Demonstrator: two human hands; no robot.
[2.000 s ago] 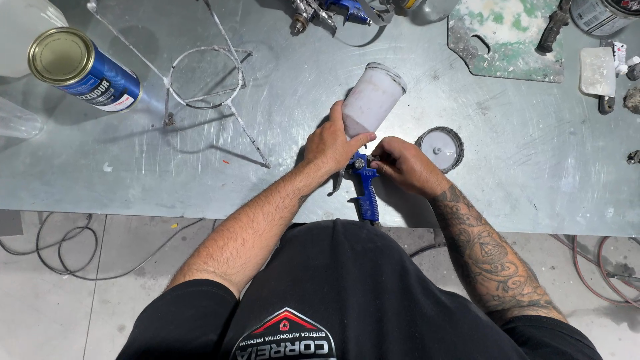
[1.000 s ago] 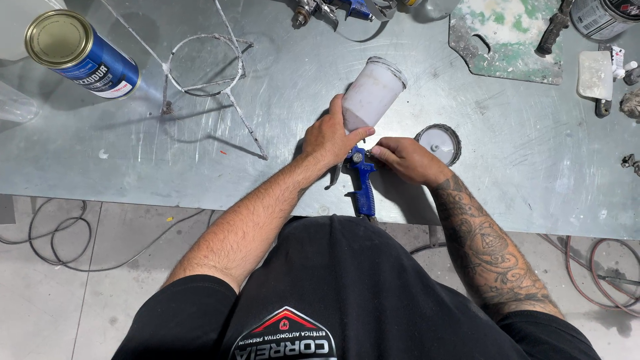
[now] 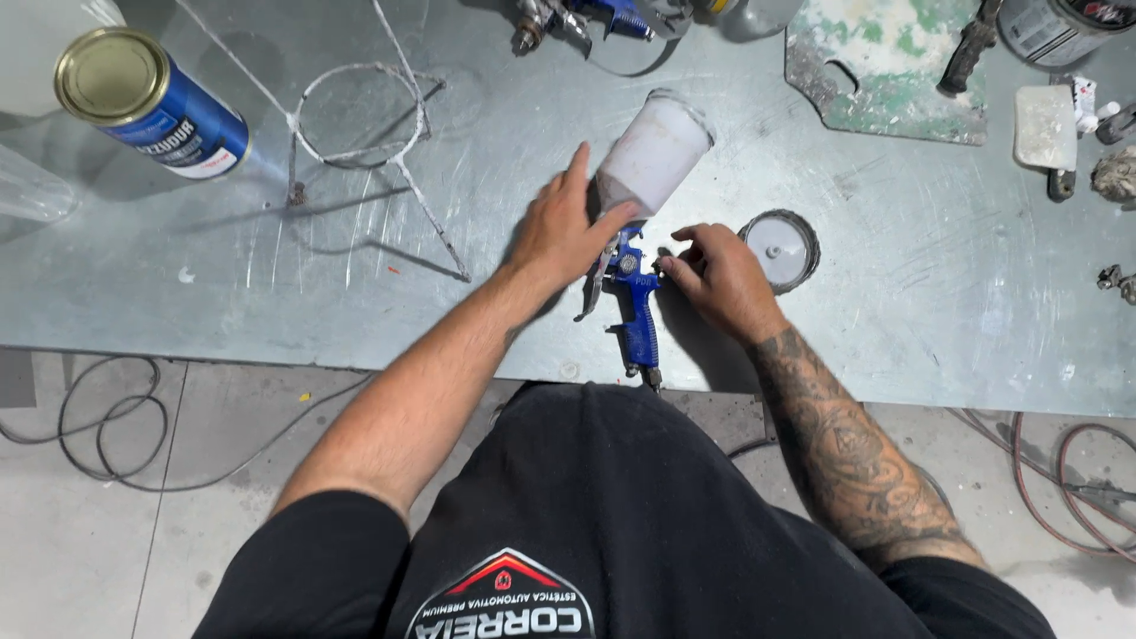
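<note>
A blue spray gun [image 3: 641, 311] lies on its side on the metal bench, its handle toward me and its hose fitting at the bench's front edge. A whitish paint cup [image 3: 657, 155] is attached at its far end. My left hand [image 3: 568, 226] rests against the cup's lower part, thumb across it and fingers spread along its left side. At the gun's right side, my right hand [image 3: 719, 275] has its thumb and index finger at a small rear knob [image 3: 662, 259]. Just beyond that hand lies a round cup lid [image 3: 781, 251] with a dark ring.
A white-coated wire stand [image 3: 359, 160] and a blue metal can [image 3: 182, 133] stand at the left. Another spray gun [image 3: 612, 18] lies at the far edge. A paint-stained green board [image 3: 887, 71], a spreader [image 3: 1045, 129] and a tin [image 3: 1056, 31] are at the right. Hoses [image 3: 111, 435] lie on the floor.
My left hand's fingers have spread and lifted away from around the cup. My right hand's fingers have shifted slightly at the knob. The gun has stayed in about the same place.
</note>
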